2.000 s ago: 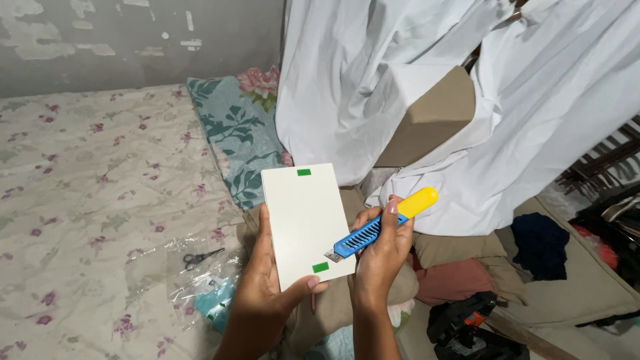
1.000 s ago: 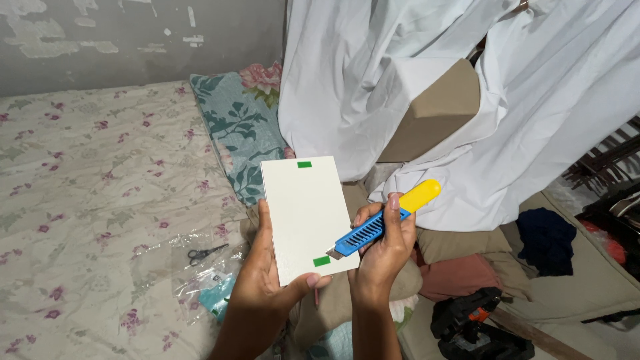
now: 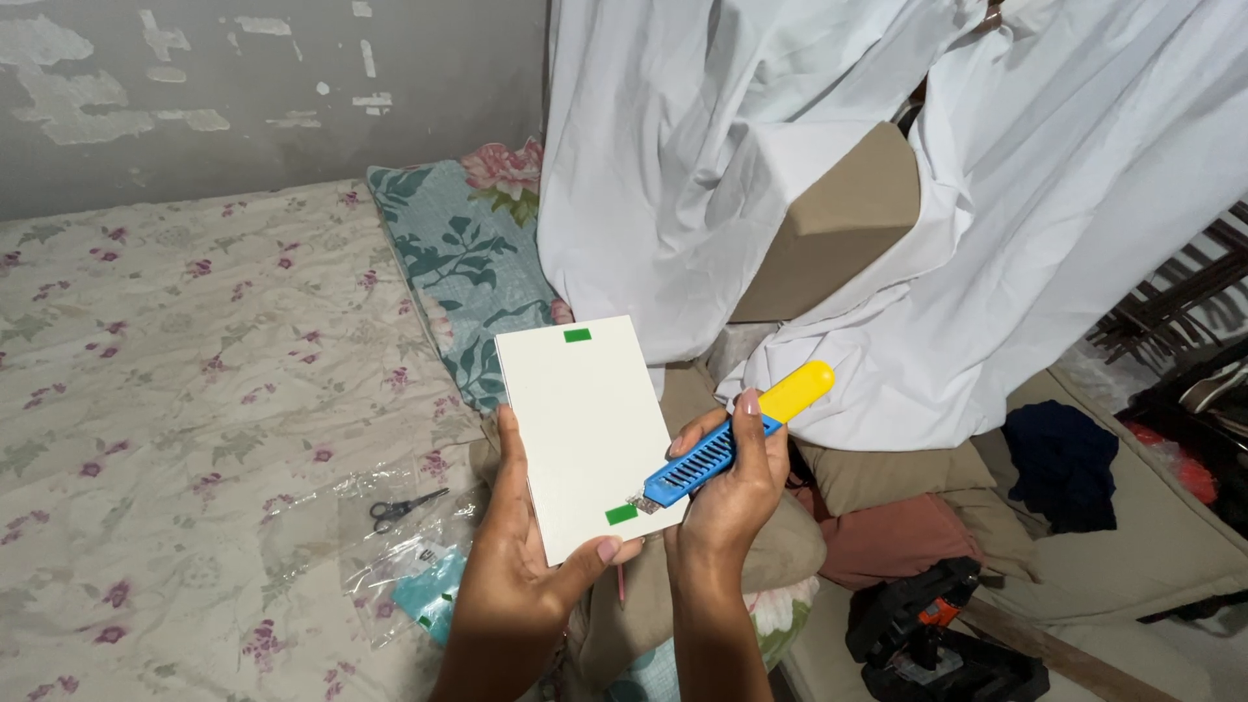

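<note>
My left hand (image 3: 531, 546) grips the lower left edge of a white rectangular card or board (image 3: 590, 429), its thumb on the front near the bottom. Green tape pieces mark the card near its top edge (image 3: 577, 335) and near its bottom (image 3: 621, 514). In my right hand (image 3: 736, 487) is a blue and yellow utility knife (image 3: 717, 448), held over the card's lower right. The knife's metal tip lies close beside the lower green piece; whether it touches the card I cannot tell. Below the card a thin pink stick (image 3: 621, 585) shows, its upper part hidden.
Small scissors (image 3: 408, 507) and clear plastic packaging (image 3: 322, 507) lie on the floral bed sheet (image 3: 195, 390) at left. A teal item (image 3: 424, 590) sits beside them. Behind are a floral pillow (image 3: 468, 263) and a white curtain (image 3: 653, 195). An open black tool case (image 3: 946, 643) is at lower right.
</note>
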